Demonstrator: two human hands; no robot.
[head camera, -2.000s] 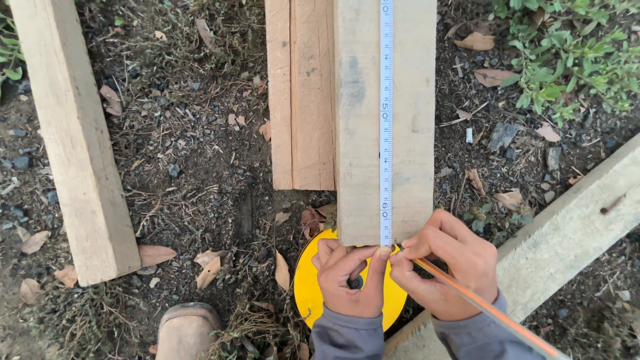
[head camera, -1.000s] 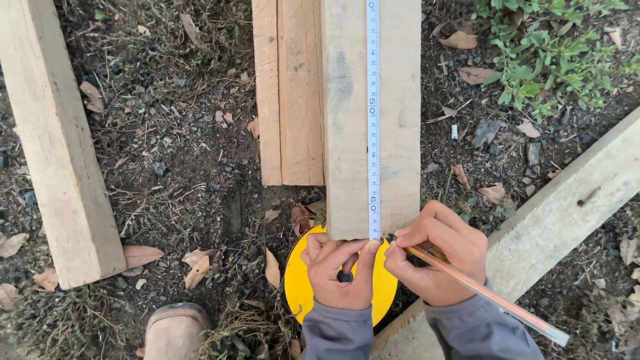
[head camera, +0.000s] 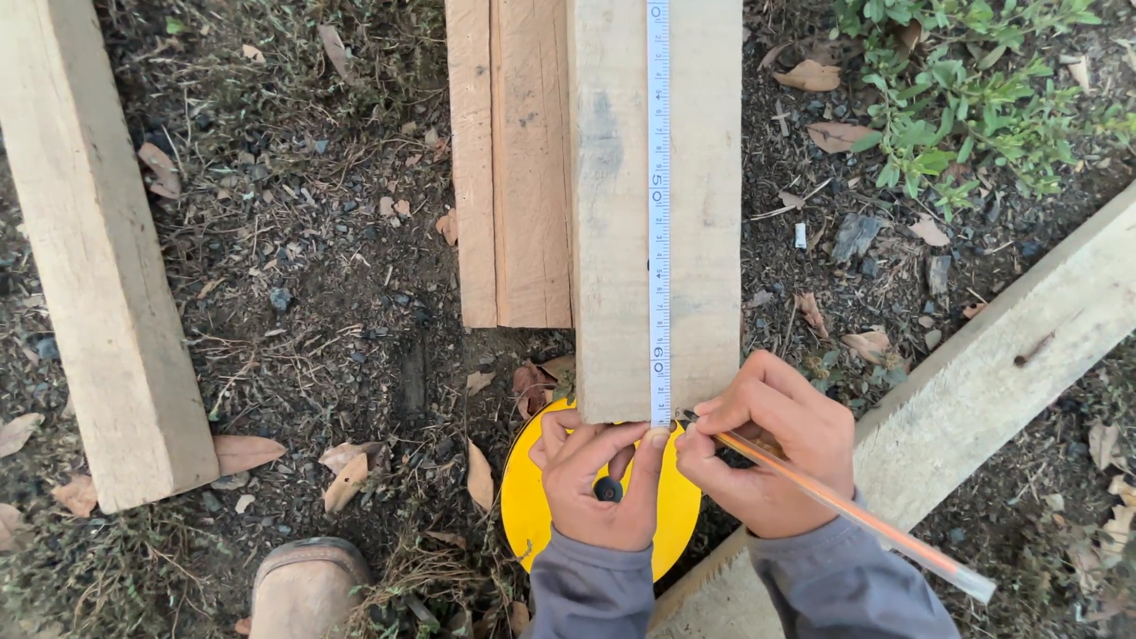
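Note:
A white tape measure blade (head camera: 659, 222) runs lengthwise along a pale squared timber (head camera: 617, 266). My left hand (head camera: 603, 479) pinches the blade's end at the timber's near end, its thumb and a finger on the tape. In my right hand (head camera: 772, 444) is an orange pencil (head camera: 843, 506), its tip against the timber's end edge just right of the tape. Beneath my left hand lies a round yellow disc (head camera: 674, 532) with a dark hub at its middle. Whether the disc belongs to the tape cannot be told.
Reddish-brown timbers (head camera: 532, 177) lie close along the left side of the pale one. Another squared timber (head camera: 115, 248) is at the left, and a weathered one (head camera: 994, 355) slants across the lower right. A boot toe (head camera: 311, 590) shows at the bottom, leafy weeds (head camera: 967, 98) at the upper right.
Both hands stay at the timber's near end, with the tape and pencil still held. The pencil has shifted only slightly at the edge.

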